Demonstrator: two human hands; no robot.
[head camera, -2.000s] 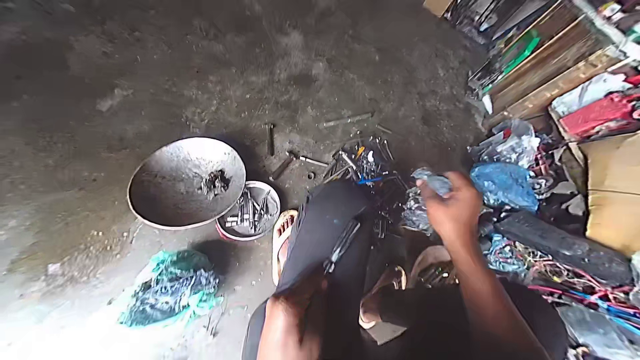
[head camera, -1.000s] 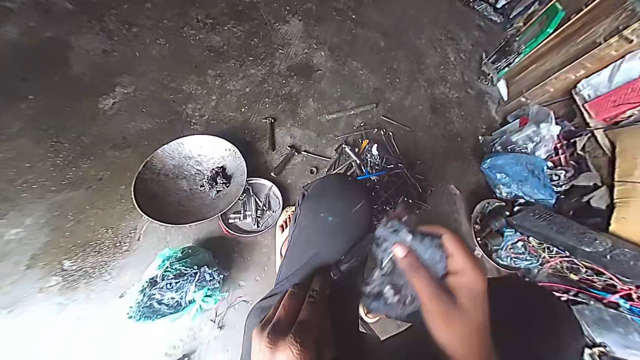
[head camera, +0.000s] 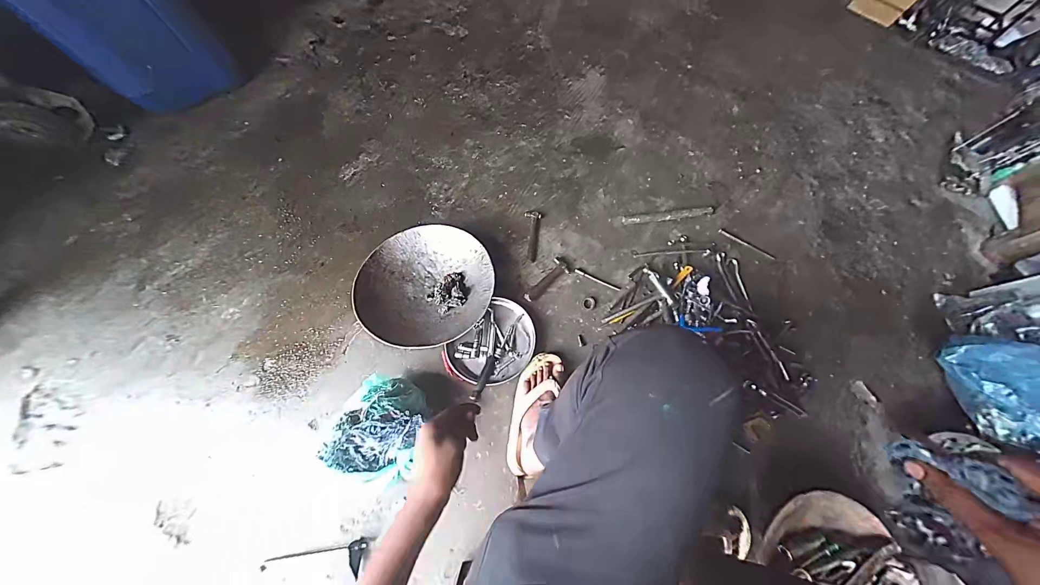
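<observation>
My left hand (head camera: 443, 447) grips a dark, slender tool (head camera: 487, 375), whose far end reaches over a round tub (head camera: 531, 329) with several metal parts inside. Just beyond the tub is a wide metal bowl (head camera: 390, 284) with a small dark clump (head camera: 449, 291) in it. A teal plastic bag of dark stringy material (head camera: 374, 431) lies left of my left hand. At the lower right edge, my right hand (head camera: 971, 504), partly cut off by the frame, holds a crumpled grey-blue cloth (head camera: 967, 475).
Wrenches and other hand tools (head camera: 707, 301) are heaped beyond my knee. Two hammers (head camera: 533, 236) lie near the bowl. A blue plastic bag (head camera: 991, 386) and clutter line the right side. A container of metal parts (head camera: 825, 520) is at the bottom right. A blue object (head camera: 154, 49) stands top left.
My left hand has moved from my lap out to the tub with the tool. My right hand has moved away to the right with the cloth. The view has shifted.
</observation>
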